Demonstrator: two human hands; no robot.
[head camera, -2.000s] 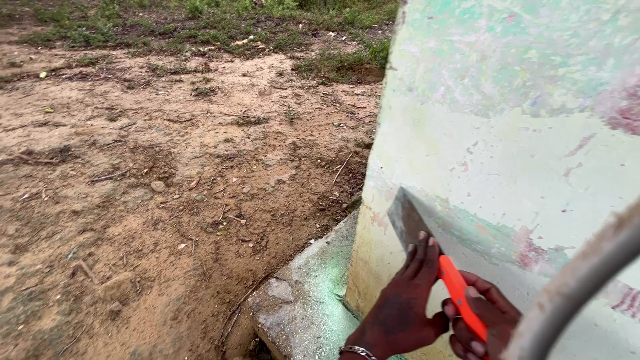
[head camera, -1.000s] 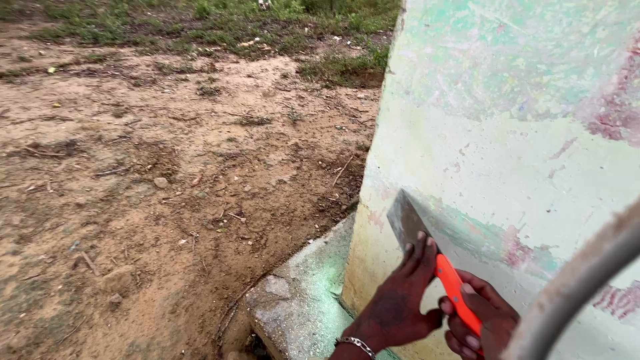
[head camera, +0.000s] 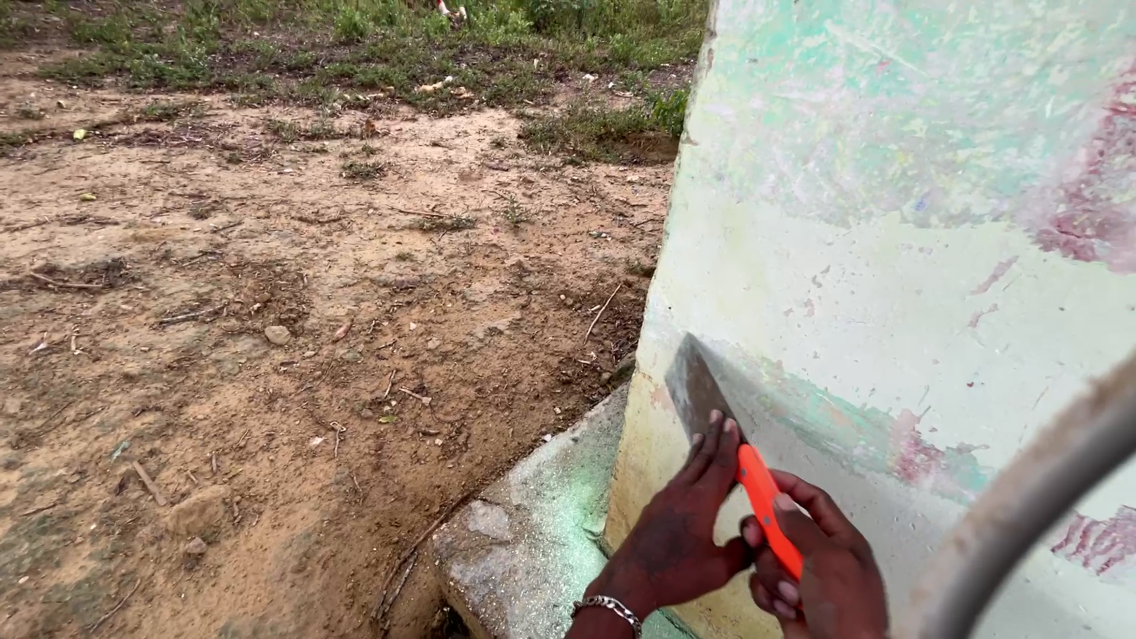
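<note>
A paint scraper [head camera: 701, 390] with a wide metal blade and an orange handle lies against the painted wall [head camera: 870, 302] near its left edge. My right hand [head camera: 821, 555] grips the orange handle. The fingertips of my left hand [head camera: 679, 532], which wears a chain bracelet, press on the blade near the handle; its other fingers are partly hidden. Around the blade the wall shows pale paint with worn green and dark pink patches.
A concrete ledge [head camera: 524, 541] dusted with pale green powder juts out at the wall's foot. Bare soil [head camera: 311, 355] with twigs and stones spreads to the left, grass [head camera: 355, 44] behind it. A blurred curved grey bar [head camera: 1021, 506] crosses the lower right, close to the camera.
</note>
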